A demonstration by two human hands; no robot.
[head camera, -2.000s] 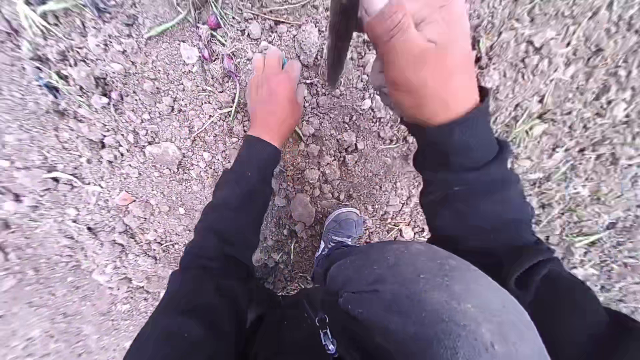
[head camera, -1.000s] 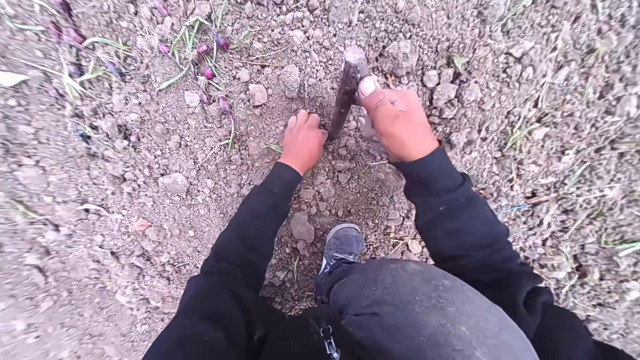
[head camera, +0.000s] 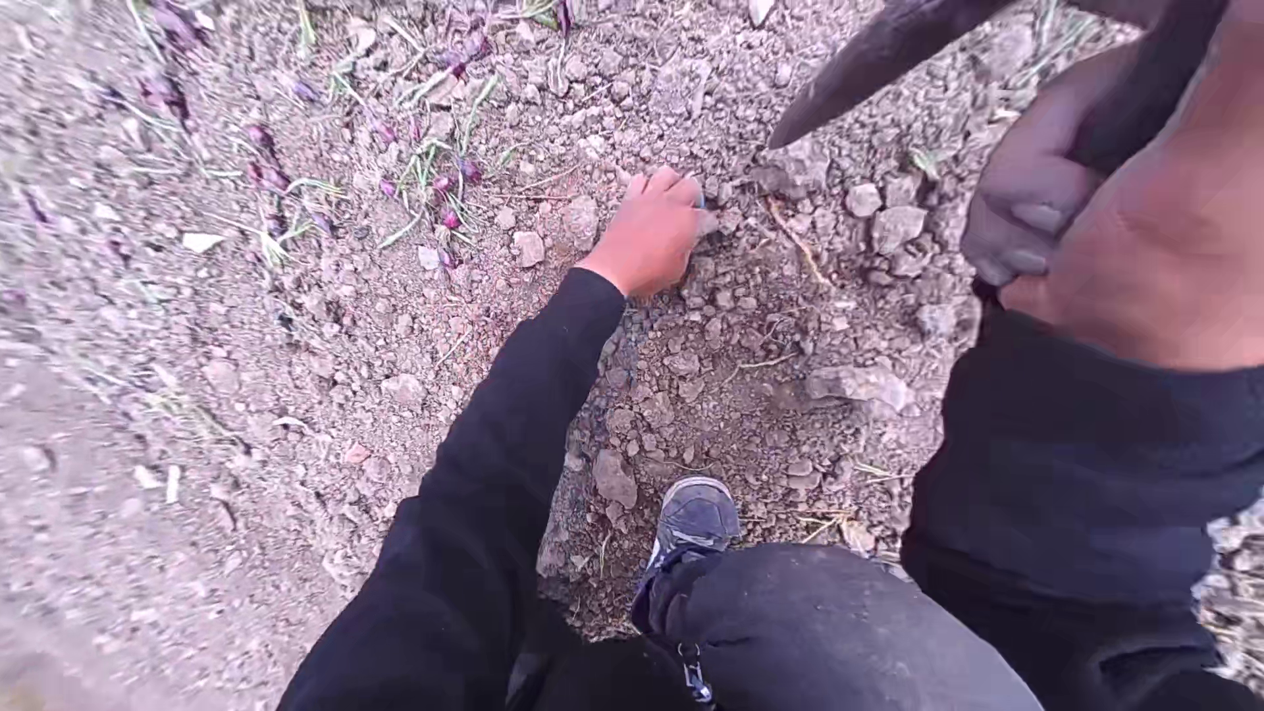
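My left hand rests low on the cloddy soil near the middle of the view, its fingers curled down; whether it holds anything is hidden, though a bit of blue shows by the fingertips. My right hand is raised close to the camera at the upper right, shut around the dark handle of a digging tool. The tool's dark, pointed end juts left above the soil, right of and above my left hand. Small purple onion bulbs with green tops lie on the ground to the upper left.
Stones and clods are scattered right of my left hand, with a flatter stone lower down. My shoe stands on the soil below my left hand, beside another stone. My bent knee fills the bottom.
My right hand has lifted the tool from the soil beside my left hand, up and to the right, nearer the camera. My left hand stays low at the ground.
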